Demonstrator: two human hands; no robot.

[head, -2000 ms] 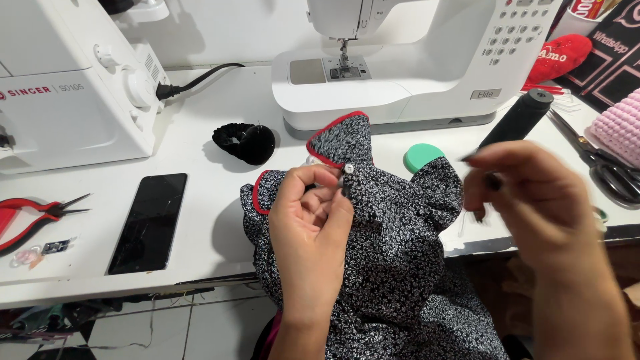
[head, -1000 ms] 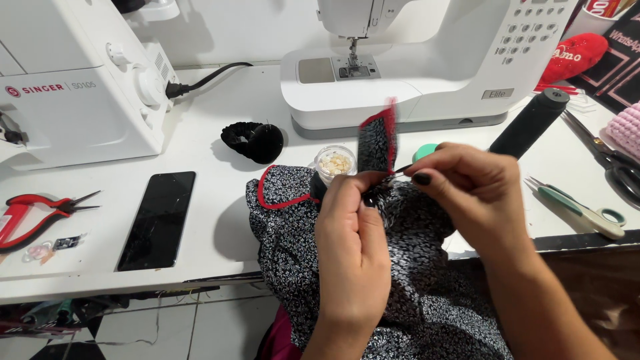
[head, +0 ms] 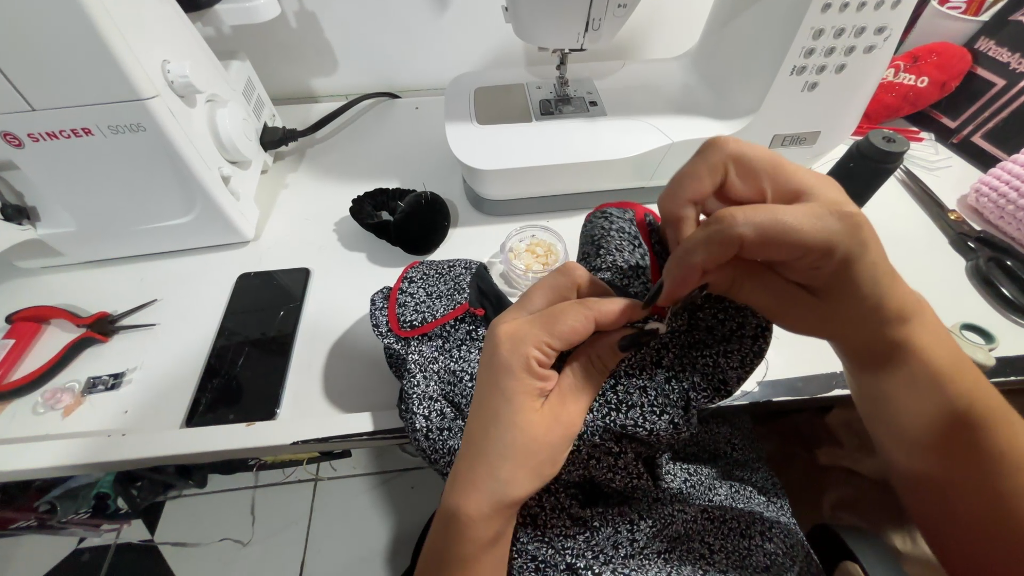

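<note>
A black-and-white floral fabric garment (head: 640,480) with red-trimmed collar pieces hangs over the table's front edge. My left hand (head: 544,360) pinches its cloth between thumb and forefinger, near a small white item (head: 654,326) at the fingertips. Close against it, my right hand (head: 744,240) has its thumb and finger pinched at the same spot; a thin dark thing, perhaps a needle, shows only in part there. Just behind the left hand stands a small clear jar (head: 534,254) of pale beads or buttons. A black velvet pincushion (head: 404,218) with pins lies further back.
A white sewing machine (head: 552,152) stands behind, a Singer machine (head: 128,176) at left. A phone (head: 250,348) and red-handled pliers (head: 60,340) lie at left. Black-handled scissors (head: 992,264), a black thread cone (head: 870,164) and pink crochet work (head: 1000,196) are at right.
My right hand, held apart from the left two seconds ago, is now at the left hand's fingertips. The raised red-trimmed collar piece has folded back beyond the hands.
</note>
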